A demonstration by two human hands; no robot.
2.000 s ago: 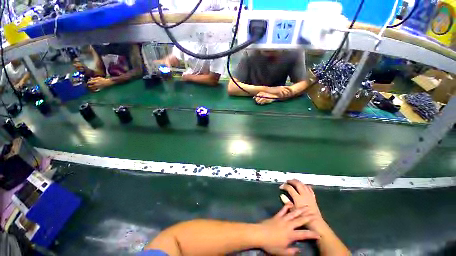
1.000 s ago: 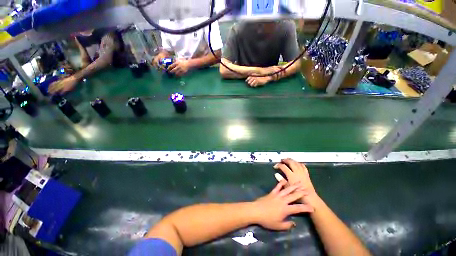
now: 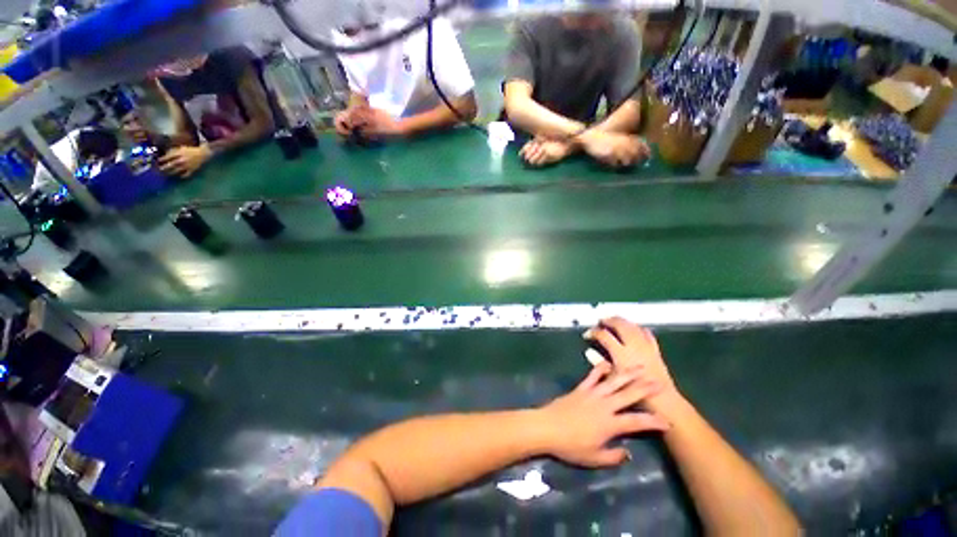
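My left hand (image 3: 596, 419) lies across the back of my right hand, its fingers spread, holding nothing. My right hand (image 3: 633, 351) rests palm down on the dark green work surface (image 3: 462, 367) by the white rail, holding nothing visible; its palm is hidden. A small white cover (image 3: 595, 357) is on a fingertip where the hands meet. A white paper scrap (image 3: 524, 485) lies below my left wrist. On the green conveyor belt (image 3: 630, 246), a black unit with a glowing purple-white top (image 3: 343, 208) stands beyond the rail, with dark units to its left.
The white rail (image 3: 693, 313) carries dark dots. A slanted metal post (image 3: 871, 236) meets it at right. A blue tray (image 3: 128, 428) is at left. People sit across the belt. A carton of wire-lead parts (image 3: 672, 131) and black cables are beyond.
The view has shifted. The units have moved left along the belt, while my hands keep their overlapped pose. The person directly opposite has shifted their hands, and a white item now shows beside them.
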